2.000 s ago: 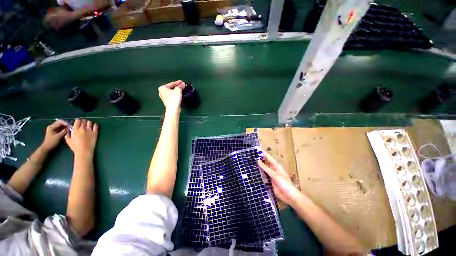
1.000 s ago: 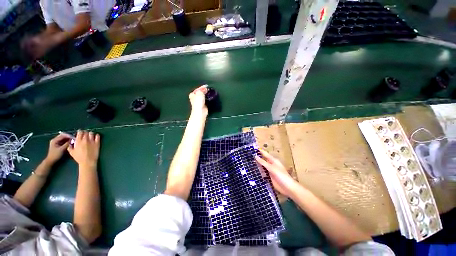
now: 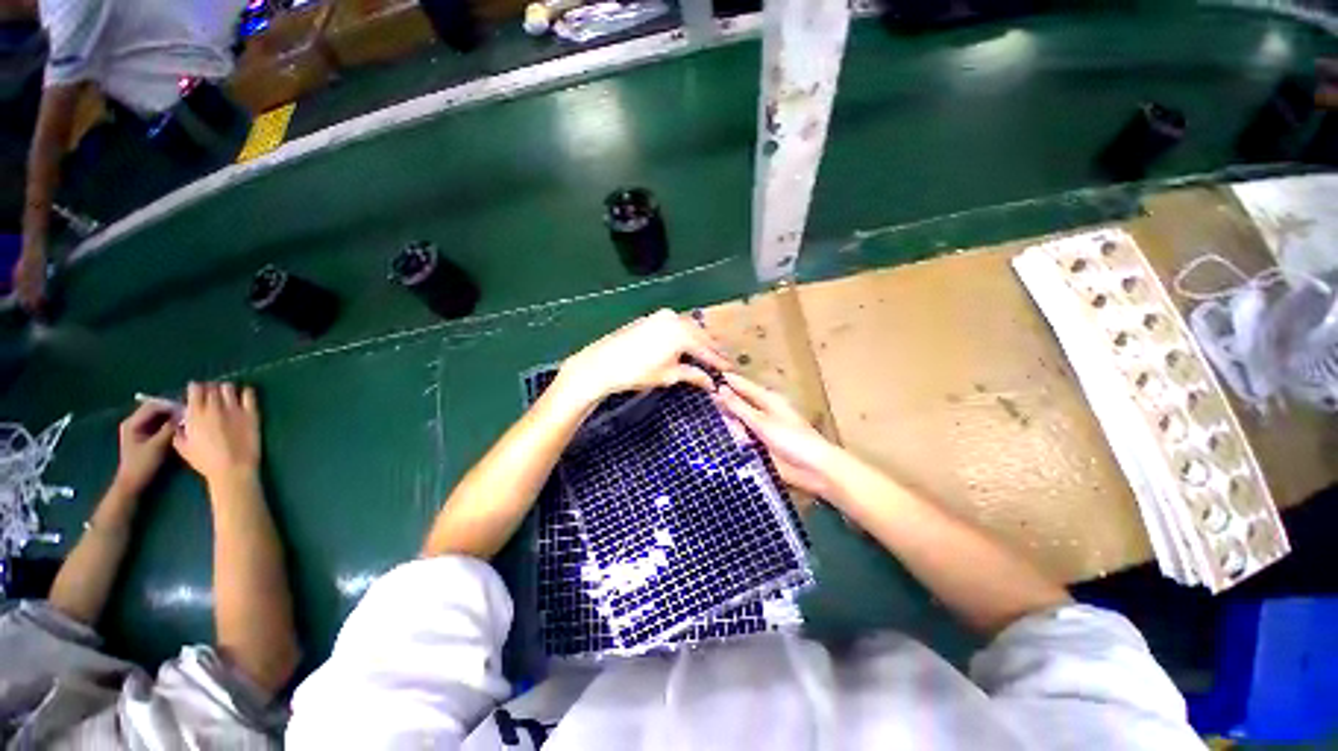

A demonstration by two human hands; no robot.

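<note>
A dark die-cut sheet with white grid lines point(image 3: 682, 514) lies tilted over a stack of similar sheets point(image 3: 565, 609) in front of me. My right hand point(image 3: 785, 433) grips the sheet's upper right corner. My left hand point(image 3: 638, 357) is at the sheet's top edge, its fingertips meeting my right fingertips. A small dark piece seems to be at the fingertips, too small to tell clearly. A black cylindrical housing point(image 3: 635, 231) stands on the green belt beyond my hands, touched by neither.
Two black cylinders point(image 3: 434, 279) stand on the belt at left, others at far right. A white post point(image 3: 797, 140) rises ahead. Cardboard point(image 3: 939, 396), strips of round parts point(image 3: 1174, 411) and a white fan point(image 3: 1277, 338) are at right. A neighbour's hands point(image 3: 220, 430) and white cables point(image 3: 27, 492) are at left.
My left hand has left the black cylinder on the belt and come back to the sheet's top edge beside my right hand. The view has shifted.
</note>
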